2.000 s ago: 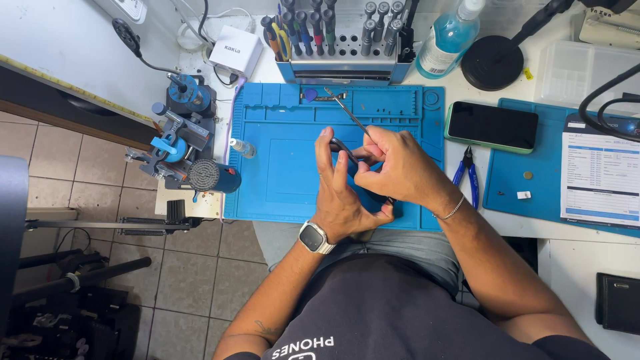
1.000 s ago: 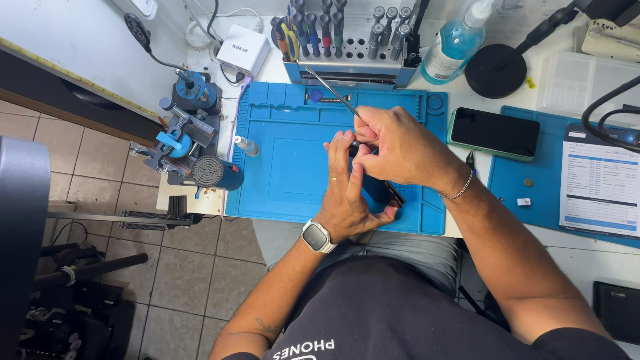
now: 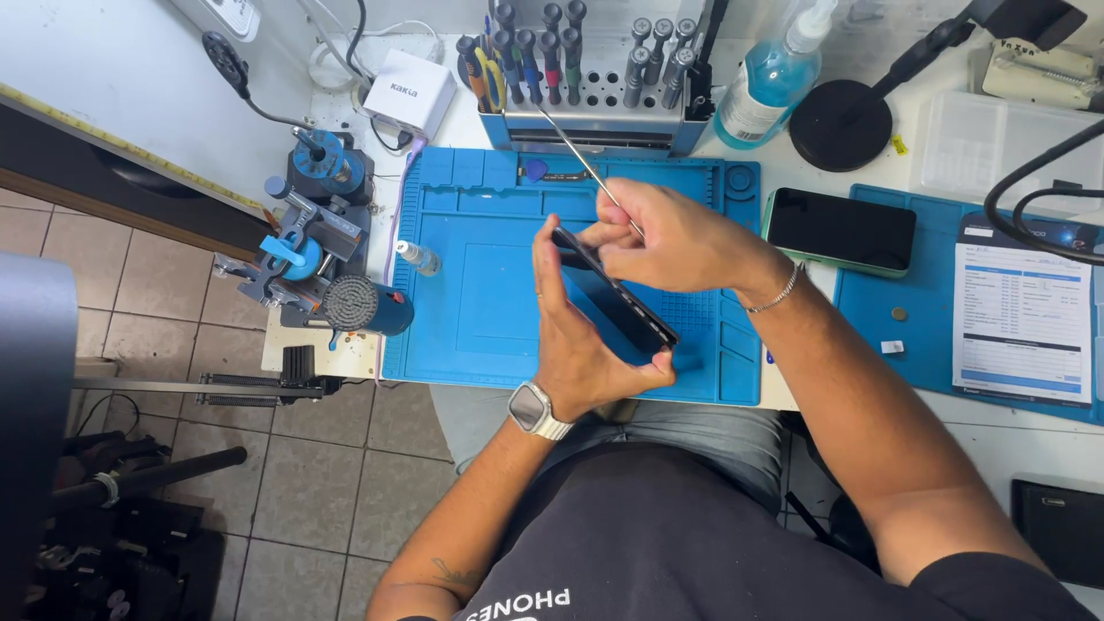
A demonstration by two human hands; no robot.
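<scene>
My left hand (image 3: 578, 345) holds a dark phone-like device (image 3: 619, 293) by its two ends, tilted up on edge above the blue silicone repair mat (image 3: 500, 297). My right hand (image 3: 668, 237) grips a thin metal tool (image 3: 580, 157), whose long shaft points up and left, away from the device. The right fingers are close against the device's upper part; whether they touch it is hard to tell. A small clear bottle (image 3: 418, 258) stands on the mat's left side. At the mat's top lie a blue pick (image 3: 536, 170) and a small narrow part (image 3: 565, 175).
Behind the mat stands a screwdriver rack (image 3: 586, 129), with a blue spray bottle (image 3: 768, 78) and a round black stand base (image 3: 841, 125) to its right. A phone in a green case (image 3: 840, 229) and a printed form (image 3: 1022, 319) lie at right. Left are a microscope-like metal fixture (image 3: 302, 250) and a ribbed cylinder (image 3: 366, 306).
The device's dark flat side and long edge show more now than a second ago. The metal tool remains in my right hand, which has shifted a little.
</scene>
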